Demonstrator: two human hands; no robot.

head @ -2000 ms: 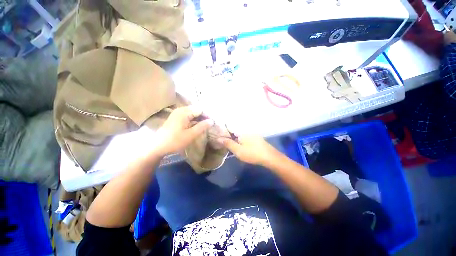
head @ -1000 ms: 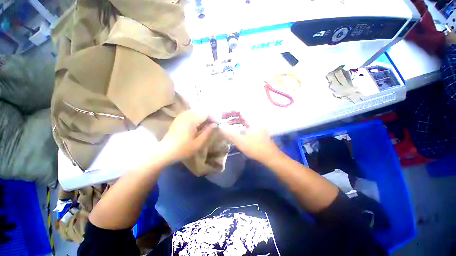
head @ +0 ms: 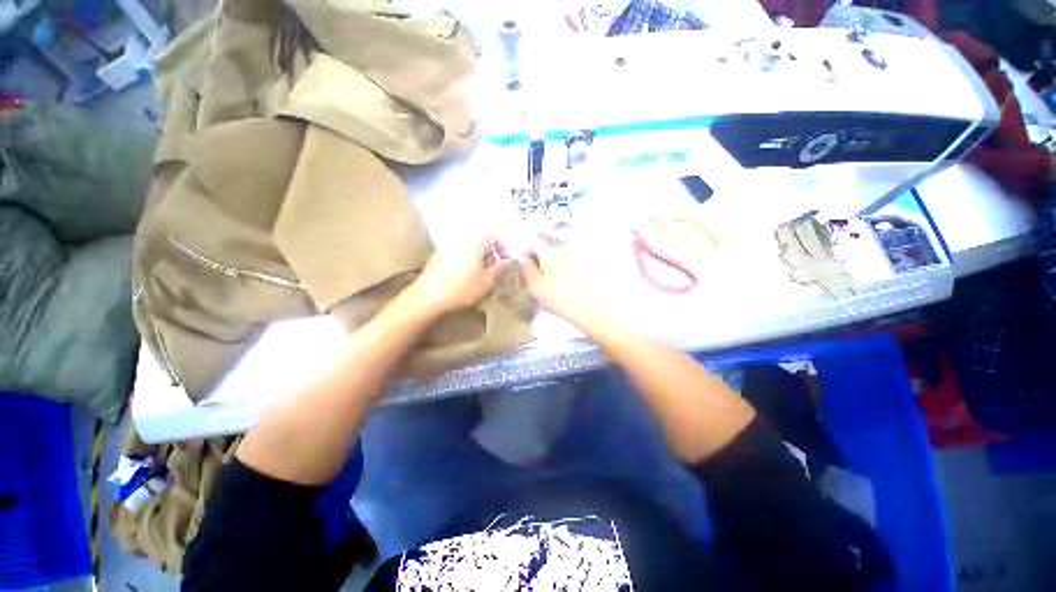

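A tan jacket (head: 353, 220) lies over the left part of the white table, with a metallic zip line showing on its lower left panel. My left hand (head: 463, 278) grips the jacket's right-hand edge just in front of the needle area. My right hand (head: 554, 283) pinches the same edge beside it, the fingertips of both hands close together. The white sewing machine (head: 660, 98) stands behind, its presser foot area (head: 542, 206) just beyond my fingertips. Glare hides the exact part held.
A red loop handle (head: 664, 268) and a yellow loop (head: 691, 235) lie right of my hands. A black object (head: 696, 187) and fabric pieces (head: 814, 252) lie further right. Blue bins (head: 897, 463) stand below. Grey-green sacks (head: 64, 254) are at the left.
Both hands have moved from the table's front edge forward toward the needle, carrying the jacket edge. The red patch by the fingers no longer shows. The view has tilted up, showing more machine.
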